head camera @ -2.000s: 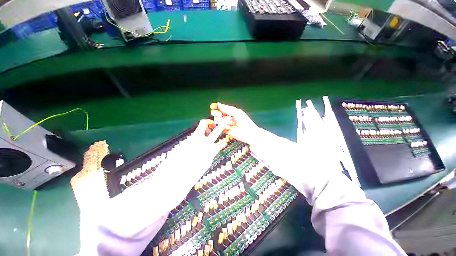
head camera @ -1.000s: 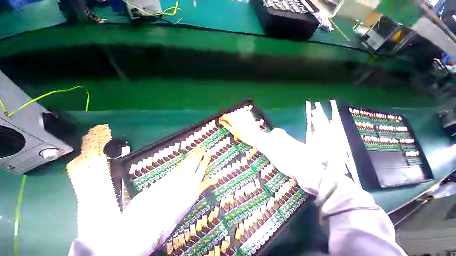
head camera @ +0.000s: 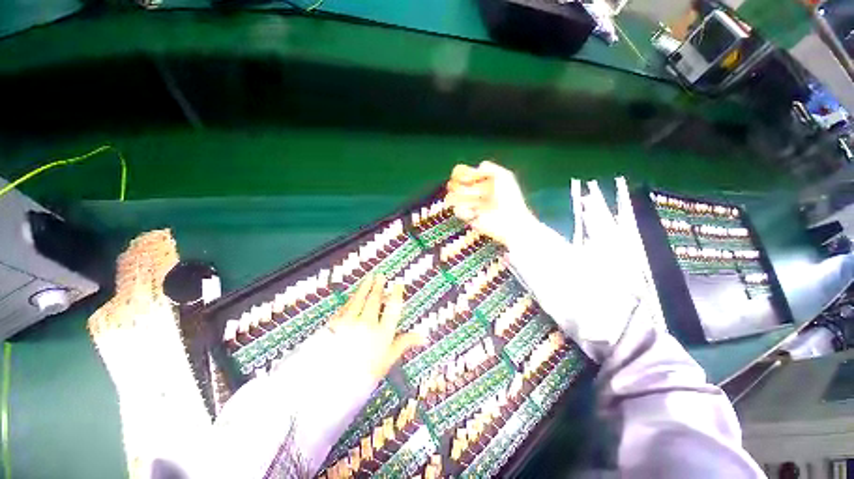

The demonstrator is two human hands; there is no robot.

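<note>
The black tray (head camera: 281, 277) lies tilted in front of me, filled with rows of green circuit boards (head camera: 459, 360) with pale tabs standing along them. My left hand (head camera: 373, 323) lies over the middle rows with its fingers apart; nothing shows in it. My right hand (head camera: 482, 198) is at the tray's far right corner, over the end of the top row, with its fingers curled. Whether it holds a small piece is hidden by glare and the fingers.
Tan sheets (head camera: 140, 271) and a round black container (head camera: 190, 283) are left of the tray. A pale blower box (head camera: 42, 281) is far left. White strips (head camera: 604, 224) and a second black tray (head camera: 684, 304) with boards are at right. A black box (head camera: 538, 26) stands beyond.
My hands were together above the tray, then parted. My left hand came down over the rows. My right hand moved to the far corner and its fingers are now curled. The view shifted slightly.
</note>
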